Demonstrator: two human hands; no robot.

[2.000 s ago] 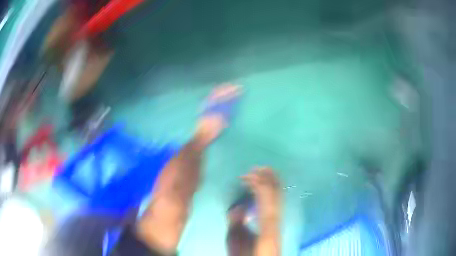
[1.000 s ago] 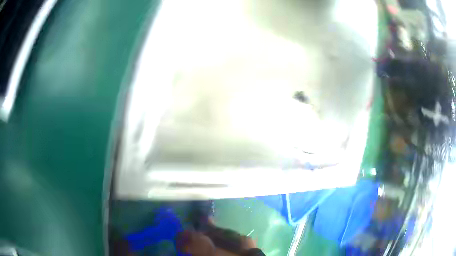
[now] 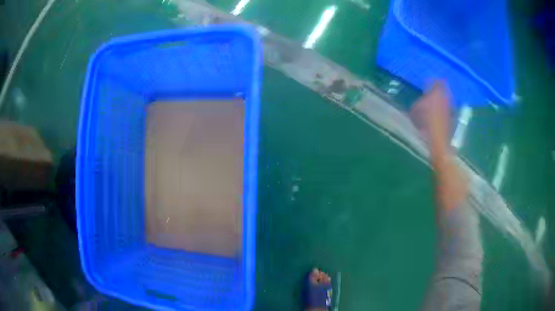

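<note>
A large blue basket (image 3: 253, 152) stands on the floor at the left, with a plain brown cardboard sheet (image 3: 195, 176) lying flat in its bottom. A second blue basket (image 3: 426, 67) is at the upper right, cut off by the top edge. My right hand (image 3: 433, 109), blurred, reaches up from the lower right to this basket's near side. It overlaps the basket's lower edge; I cannot tell whether the fingers grip it. My left hand is not in view.
The glossy green floor (image 3: 341, 200) has a worn pale line (image 3: 328, 79) running diagonally. A foot in a sandal (image 3: 319, 288) is at the bottom. A brown cardboard box (image 3: 23, 155) is at the left edge.
The view has swung from the bright tester top to the floor and baskets. My right arm now stretches toward the upper-right basket; the hand seen low in the earlier frame is gone from there.
</note>
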